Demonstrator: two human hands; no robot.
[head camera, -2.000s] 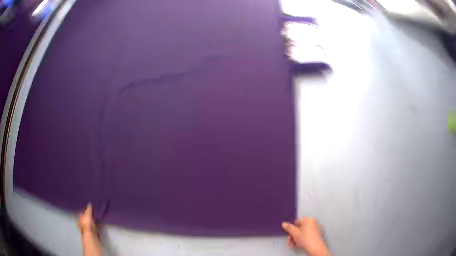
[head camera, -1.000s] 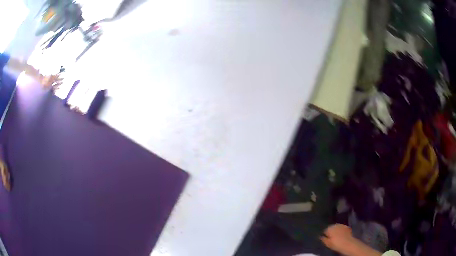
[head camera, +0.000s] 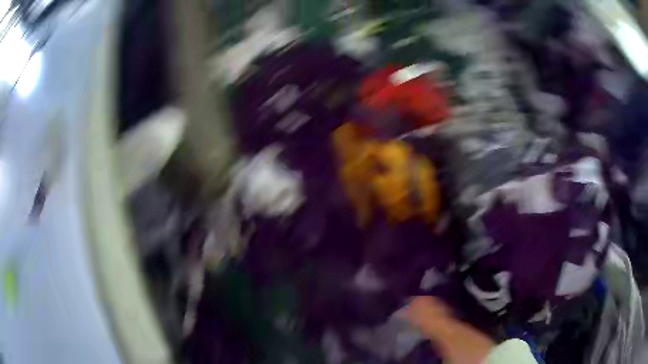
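The frame is strongly blurred. One hand shows at the bottom, right of centre; it looks like my right hand (head camera: 444, 328), with a pale sleeve cuff at the wrist. Its fingers are too blurred to tell whether it holds anything. My left hand is out of the picture. Behind the hand lies a wide heap of purple fabric scraps (head camera: 323, 234) mixed with white and grey bits. An orange-yellow cloth (head camera: 398, 181) and a red piece (head camera: 416, 103) lie on the heap.
The white cutting table (head camera: 50, 234) runs down the left side, its pale edge (head camera: 106, 213) bending with the lens. A greyish upright shape (head camera: 202, 92) stands beside it. More purple and white scraps (head camera: 533, 234) are heaped at the right.
The view has swung right from the purple cloth on the table to the floor scraps. My right hand has left the cloth's edge; my left hand has gone out of view.
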